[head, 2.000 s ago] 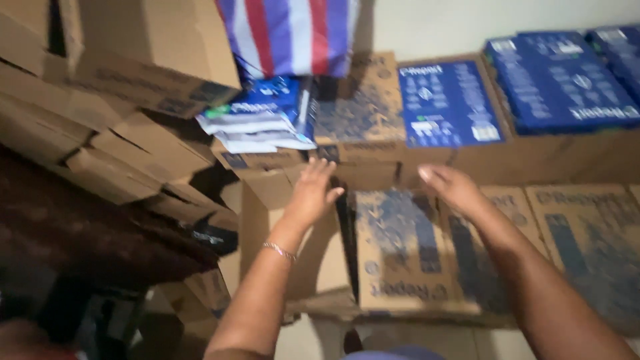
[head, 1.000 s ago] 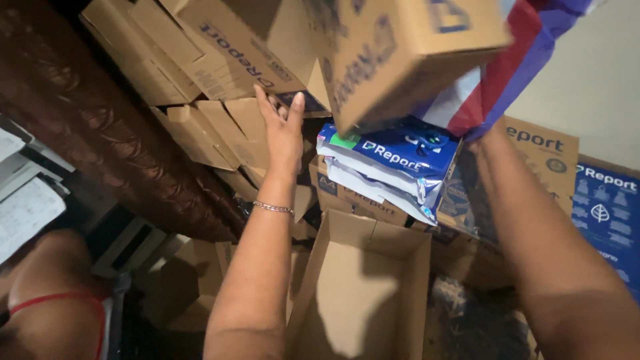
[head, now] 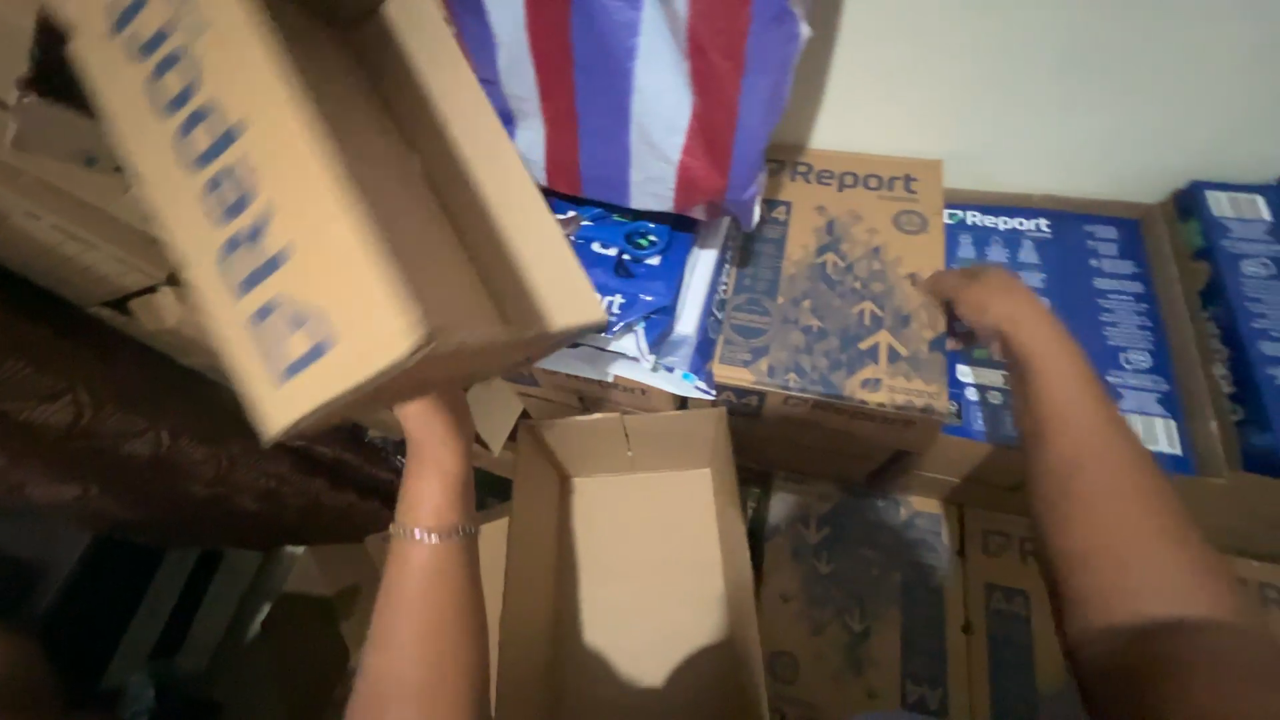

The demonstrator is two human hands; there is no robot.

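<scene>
An open, empty cardboard paper box (head: 400,180) is tilted at the upper left, blurred, and my left hand (head: 436,415) is under its lower end, the fingers hidden behind it. My right hand (head: 985,305) is at the right edge of a Report A4 cardboard box (head: 835,290); its fingers are partly hidden, so its grip is unclear. Right of that box lies a blue Report paper pack (head: 1080,330). Between the two cardboard boxes lie torn blue and white paper wrappers (head: 640,270). Below them an open cardboard box (head: 650,560) shows a bare bottom.
A purple, red and white striped bag (head: 640,100) hangs over the wrappers. More Report cartons (head: 860,600) line the lower right, and more blue packs (head: 1240,320) sit at the far right. Flattened or stacked cardboard (head: 70,230) and a dark brown cloth (head: 180,430) are on the left.
My right hand has left the striped bag's lower edge and moved to the Report A4 box. My left hand, earlier spread against a cardboard box, is now under the tilted open box. The view has swung right.
</scene>
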